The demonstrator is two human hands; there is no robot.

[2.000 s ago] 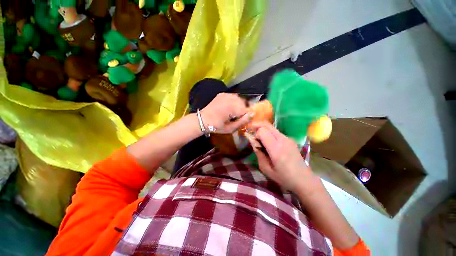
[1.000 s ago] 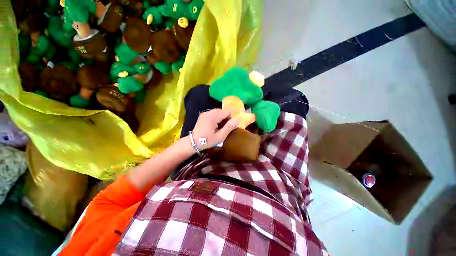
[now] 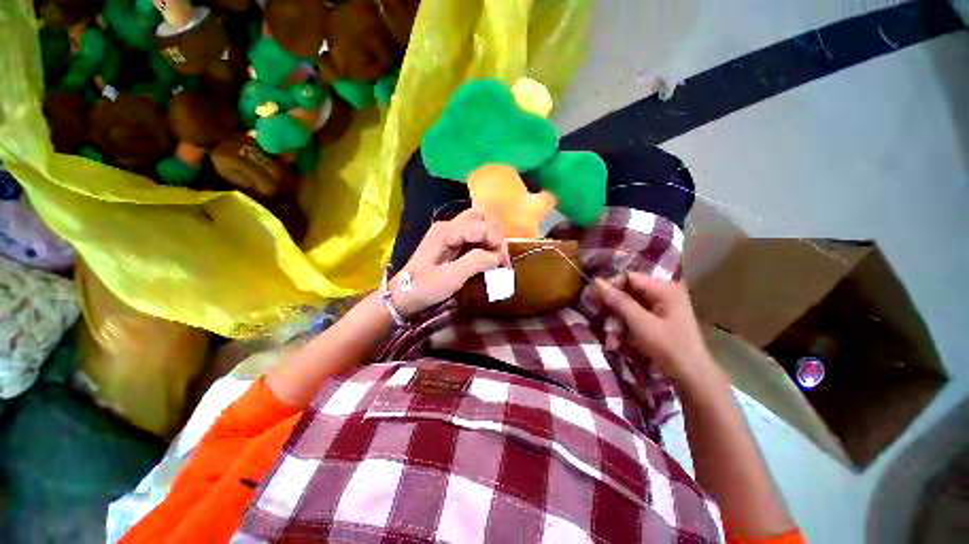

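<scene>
A plush toy lies on my lap with green lobes (image 3: 489, 133) and a yellow knob (image 3: 532, 97) at the top, an orange stem (image 3: 508, 200) and a brown base (image 3: 542, 285). My left hand (image 3: 452, 266) grips the left edge of the base beside a white tag (image 3: 499, 283). My right hand (image 3: 648, 313) is just right of the base, thumb and index finger pinched at a white thread (image 3: 568, 261) that runs to the base's upper edge. A needle is too small to make out.
A yellow sack (image 3: 244, 292) full of similar toys stands at the upper left. An open cardboard box (image 3: 776, 287) with a small round pinkish item (image 3: 809, 372) is on the floor at the right. A dark stripe (image 3: 744, 90) crosses the pale floor.
The toy was turned from green lobes at the right to lobes at the top. My right hand, out of view one second ago, is back beside the base. The white tag now shows clearly.
</scene>
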